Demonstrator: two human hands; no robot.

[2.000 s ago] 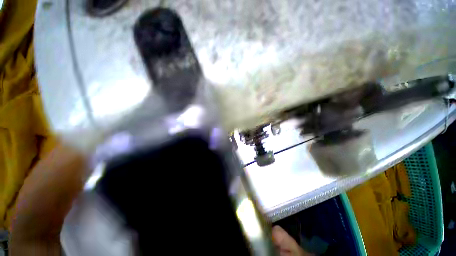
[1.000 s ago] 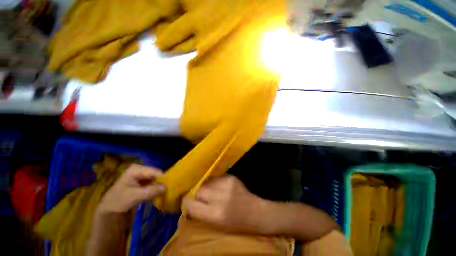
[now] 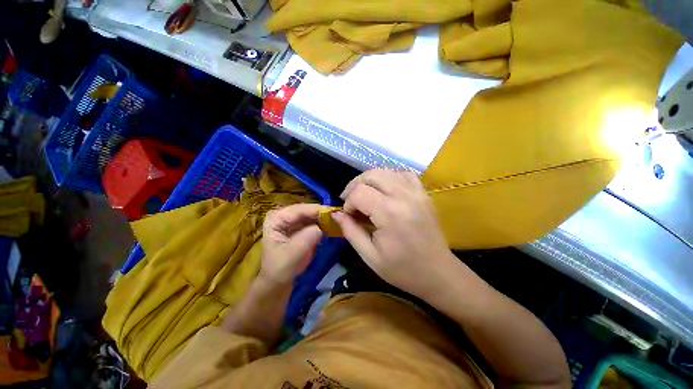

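Note:
A mustard-yellow garment panel lies on the white table and comes over its front edge to my hands. A seam line runs along it from my hands to the bright glare at the needle. My left hand pinches the near end of the panel. My right hand holds the same end, fingertips close to the left ones. Part of the sewing machine head shows at the right edge. The needle is hidden in the glare.
More yellow cloth is heaped on the table's far side. A blue basket with yellow pieces is at left, beside a red stool. Another blue basket stands farther left. A green basket rim shows at lower right.
The view has swung left from the machine side. The panel's end is now drawn up between my fingertips, and my hands are closer together. The panel still reaches to the needle area.

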